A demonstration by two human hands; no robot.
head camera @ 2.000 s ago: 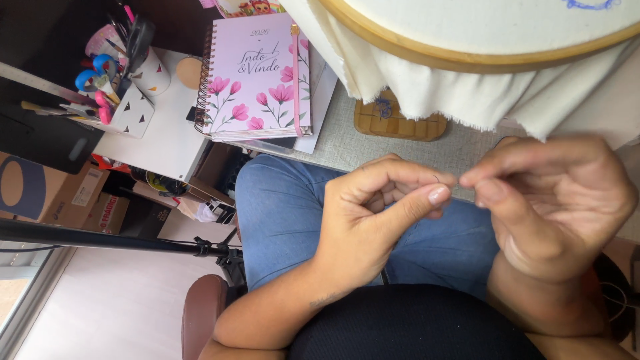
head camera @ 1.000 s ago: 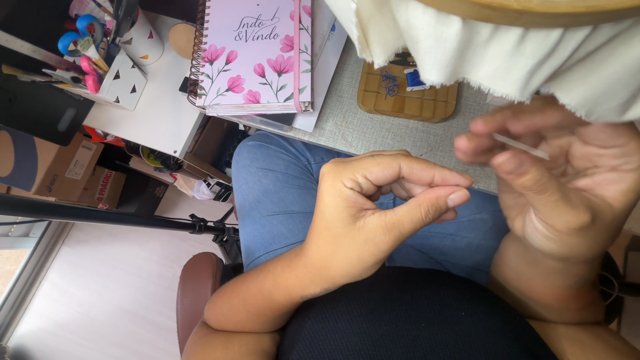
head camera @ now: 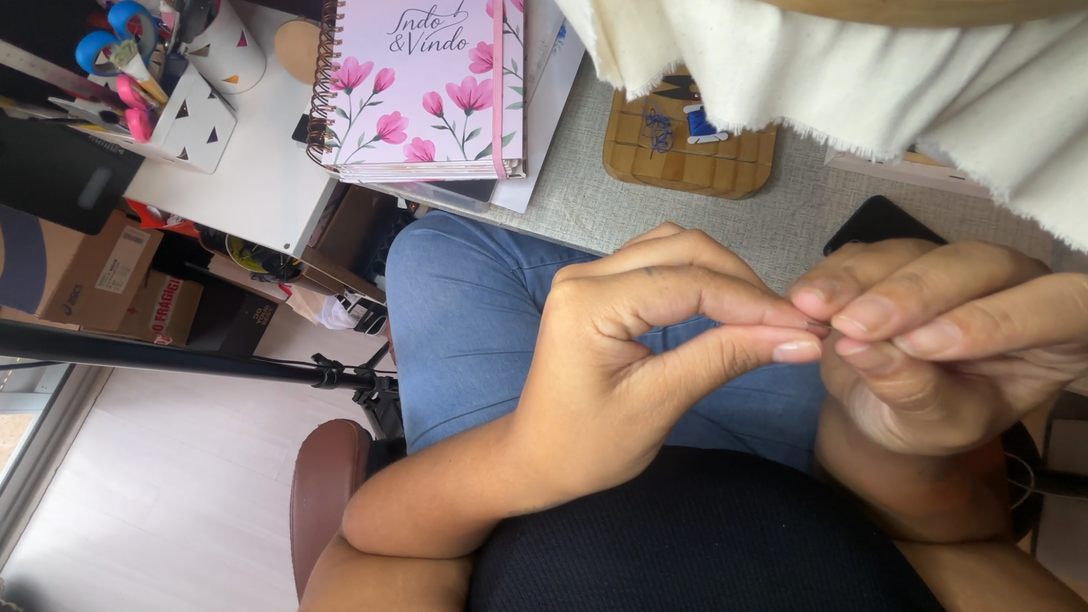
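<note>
My left hand (head camera: 654, 340) pinches something thin and dark, too small to name, between thumb and forefinger. The fingertips of my right hand (head camera: 943, 331) meet it from the right and are pinched together at the same spot; whatever lies between them is hidden. Above the hands, cream cloth (head camera: 816, 76) with a frayed edge hangs from a wooden embroidery hoop (head camera: 935, 10). Beyond my left hand, a wooden tray (head camera: 688, 174) holds a bobbin of blue thread (head camera: 704, 124), a loose tangle of blue thread (head camera: 658, 131) and a dark tool partly under the cloth.
A spiral-bound planner (head camera: 416, 93) lies on papers at the table's left. Farther left, pen holders (head camera: 200, 119) with scissors stand on a white surface (head camera: 255, 187). A black object (head camera: 884, 223) rests behind my right hand. A black stand pole (head camera: 170, 353) crosses at lower left.
My right hand was apart from the left one second ago, with a thin pale thing near its fingers; now its fingertips are back against my left fingertips. The view has shifted somewhat.
</note>
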